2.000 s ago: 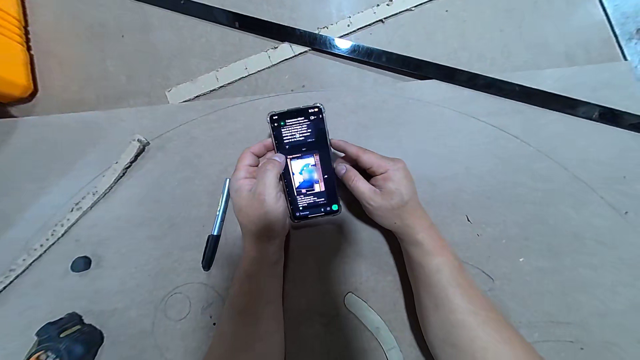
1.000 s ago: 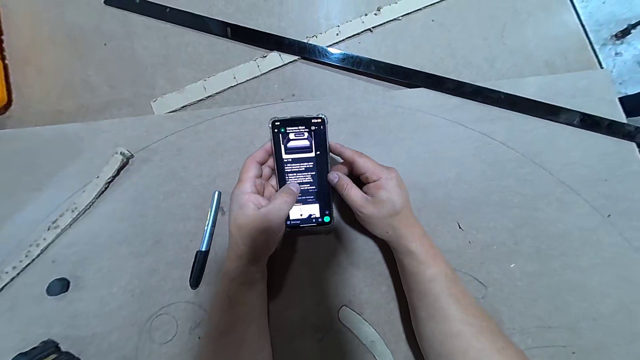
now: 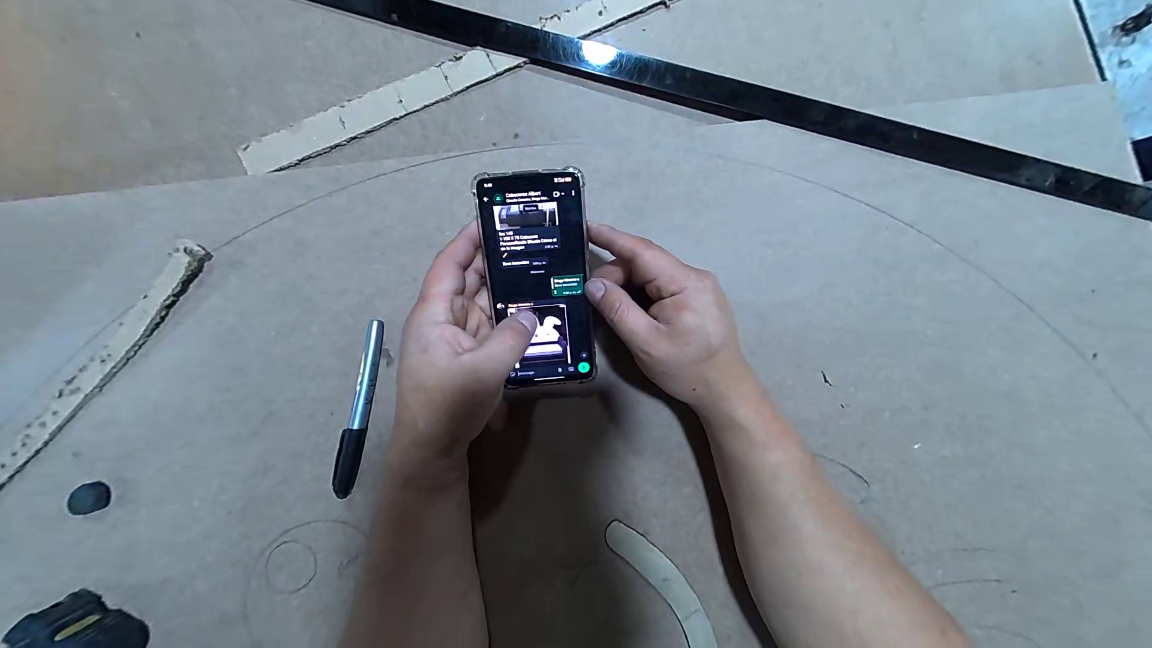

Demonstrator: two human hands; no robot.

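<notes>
A smartphone [image 3: 538, 279] in a clear case is held upright between both hands above a large brown board [image 3: 900, 378]. My left hand [image 3: 459, 351] grips its left edge, with the thumb on the lit screen, which shows a chat with pictures. My right hand [image 3: 666, 315] holds the right edge, its thumb tip at the side of the phone and the fingers partly behind it. A silver marker with a black cap [image 3: 358, 409] lies on the board, left of my left wrist. Pencil-like curved lines and circles are drawn on the board.
A long black metal bar [image 3: 765, 103] crosses the far side over a pale ragged strip [image 3: 387, 106]. Another pale strip [image 3: 108, 360] lies at the left, near a dark round spot [image 3: 89, 498]. A black tool [image 3: 76, 621] sits bottom left. A curved slot [image 3: 661, 580] is near my forearms.
The screen content has scrolled. My left thumb has moved from the phone's left edge onto the lower screen. Both hands still hold the phone.
</notes>
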